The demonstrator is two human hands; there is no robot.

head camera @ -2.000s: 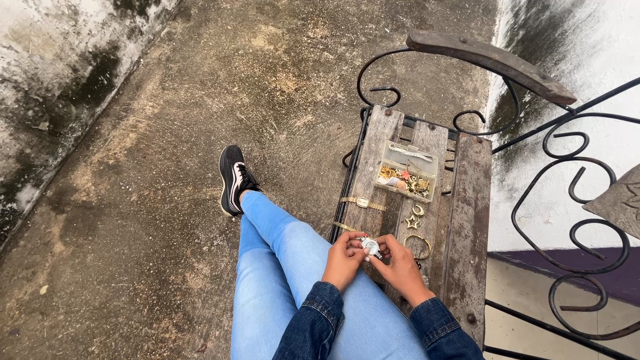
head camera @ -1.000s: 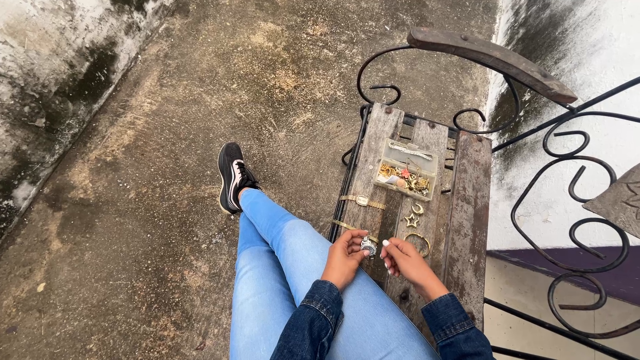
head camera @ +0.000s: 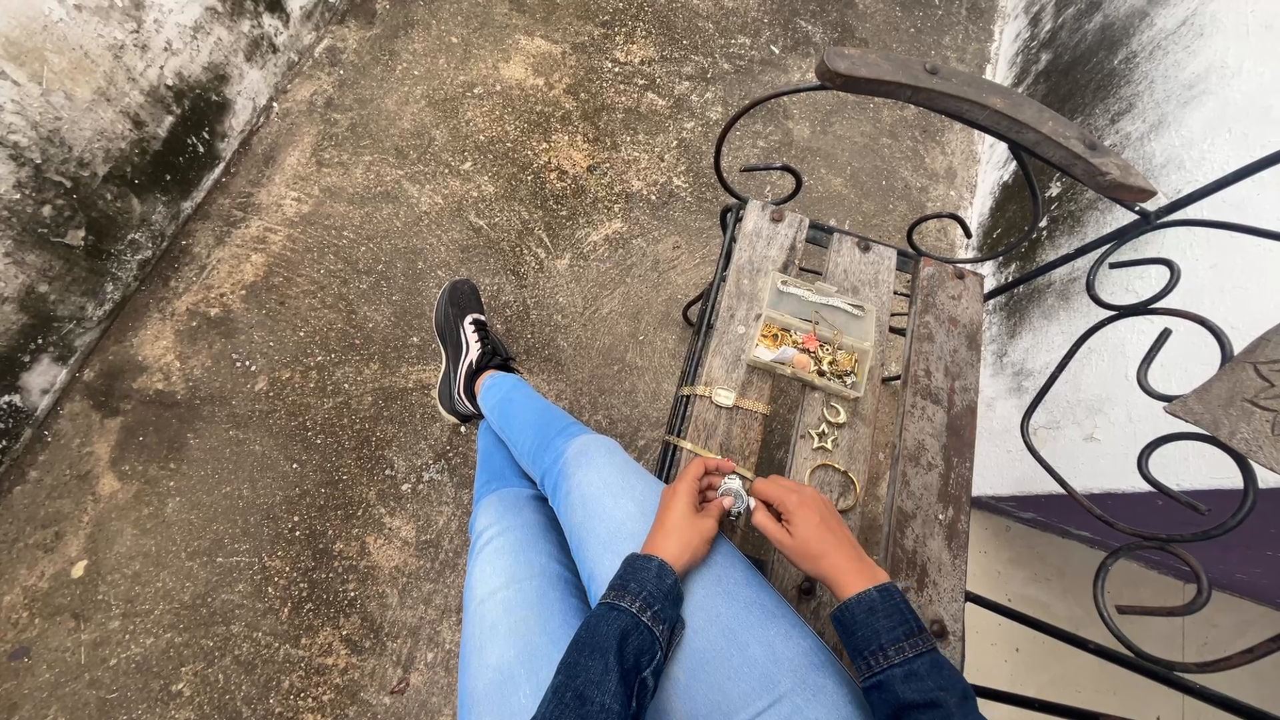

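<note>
A silver wristwatch (head camera: 733,495) with a round face is between my hands, above my thigh at the bench edge. My left hand (head camera: 690,510) grips it from the left. My right hand (head camera: 800,520) has its fingertips at the watch's right side; whether they pinch it is hard to tell. Just beyond my fingers lies a flat gold-coloured band (head camera: 685,445), partly hidden by them. A gold-coloured watch (head camera: 724,397) lies farther up the slats. Right of it are a small gold hoop (head camera: 834,413), a star-shaped piece (head camera: 823,437) and a gold bangle (head camera: 853,485).
A clear plastic box (head camera: 817,384) holding mixed jewellery stands open on the wooden bench (head camera: 935,400), with a silver chain or bracelet (head camera: 820,296) in its lid. The bench has a curved wooden armrest (head camera: 985,110) and black scrolled ironwork (head camera: 1120,320). A concrete floor (head camera: 300,380) lies left.
My right hand was apart from the silver watch one second ago and is now back against its right side. My left hand has kept hold of the watch.
</note>
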